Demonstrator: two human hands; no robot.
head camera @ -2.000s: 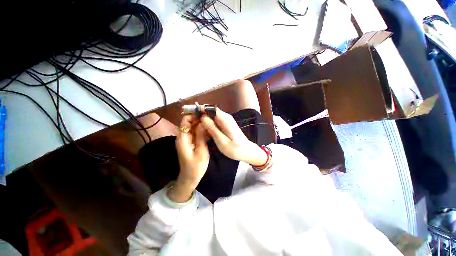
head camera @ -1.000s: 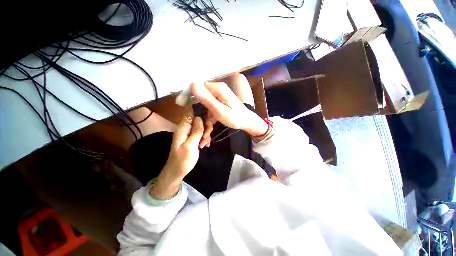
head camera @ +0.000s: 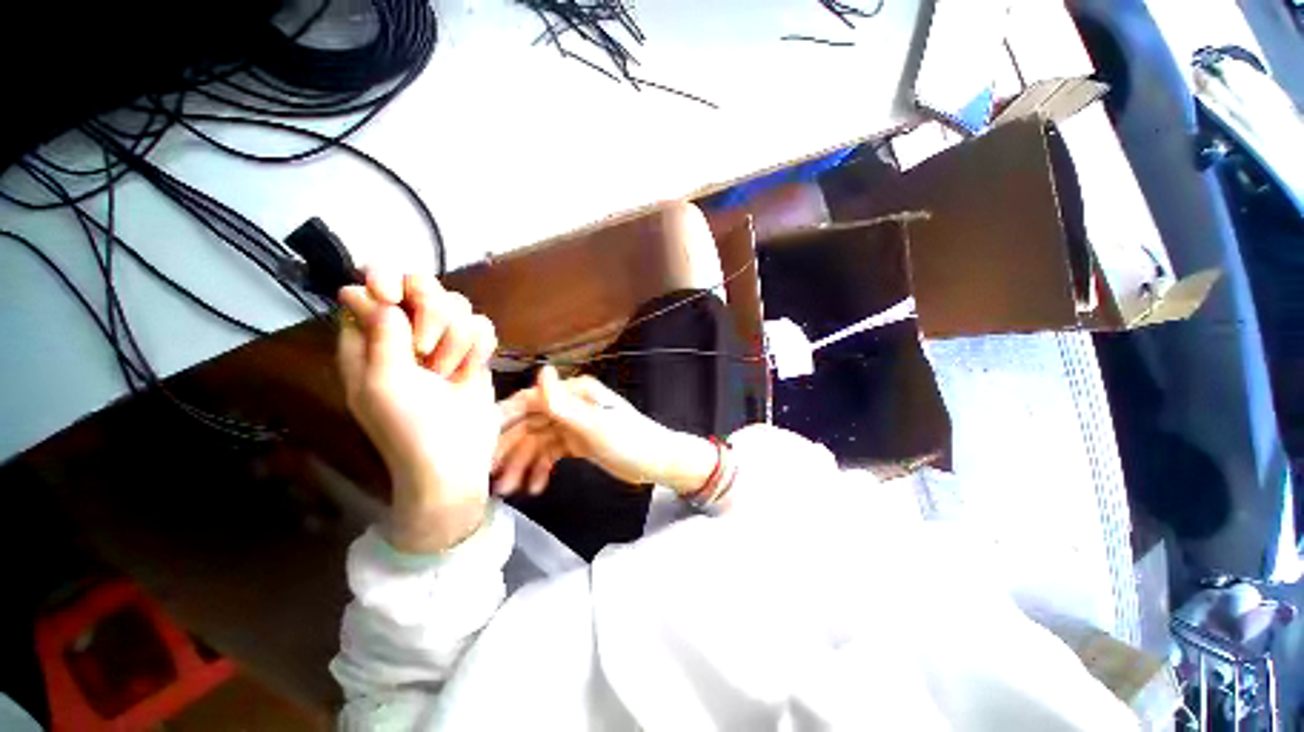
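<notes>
My left hand is raised near the table's front edge, its fingers closed on a small black connector that sticks out past the fingertips towards the table. My right hand is just to the right and lower, over the lap, with its fingers partly spread. Thin dark strands run from between the hands to the right, towards the open box. Whether my right fingers pinch a strand cannot be told. A pile of loose black cables lies on the table at the upper left.
Short black twist ties lie on the white table. An open cardboard box with a white piece at its edge stands right of the lap. A red stool is at the lower left, a blue vehicle at the right.
My left hand has moved left and up with the black connector, away from my right hand. My right hand has dropped lower, and its fingers have loosened. The strands between hands and box are now stretched out.
</notes>
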